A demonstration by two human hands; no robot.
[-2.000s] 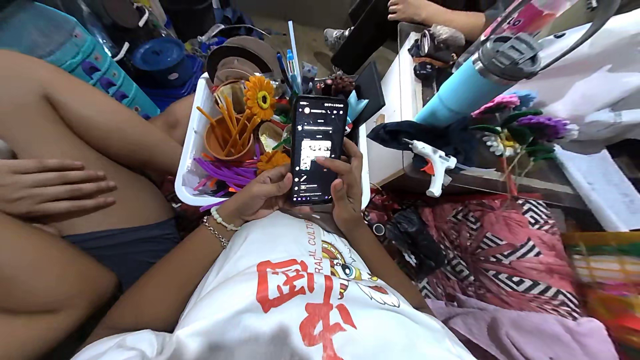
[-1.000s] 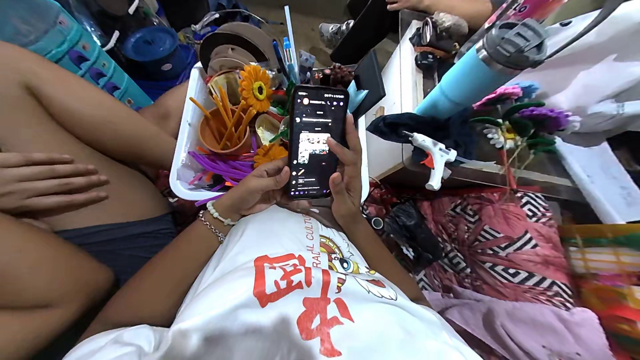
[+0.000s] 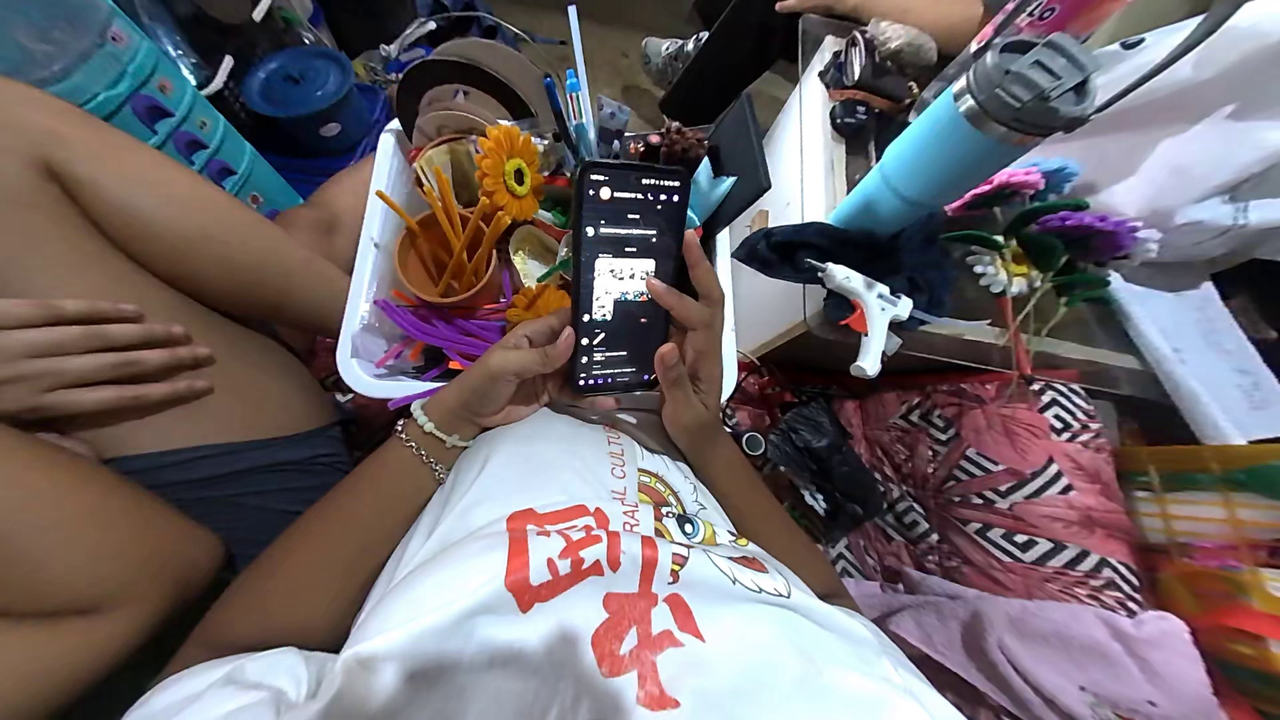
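Observation:
Both my hands hold a dark smartphone (image 3: 628, 350) upright, its lit screen toward me. My left hand (image 3: 520, 365) grips its lower left edge, thumb along the side; a bead bracelet and a chain circle that wrist. My right hand (image 3: 692, 350) is at the right side, its fingers partly behind the phone and one fingertip on or just over the screen. Behind the phone stands a white plastic basket (image 3: 352, 345) with a terracotta-coloured pot (image 3: 440, 262) of orange pipe cleaners, purple pipe cleaners (image 3: 445, 332) and an orange artificial flower (image 3: 510, 172).
On the table at right lie a white glue gun (image 3: 870, 312) and a dark cloth (image 3: 800, 247), near a blue tumbler (image 3: 930, 150) and pipe-cleaner flowers (image 3: 1085, 235). Another person's hand (image 3: 100, 360) rests on their leg at left. A patterned red cushion (image 3: 960, 480) lies below the table.
The finger of my right hand has shifted over the phone screen. Both hands have kept hold of the phone.

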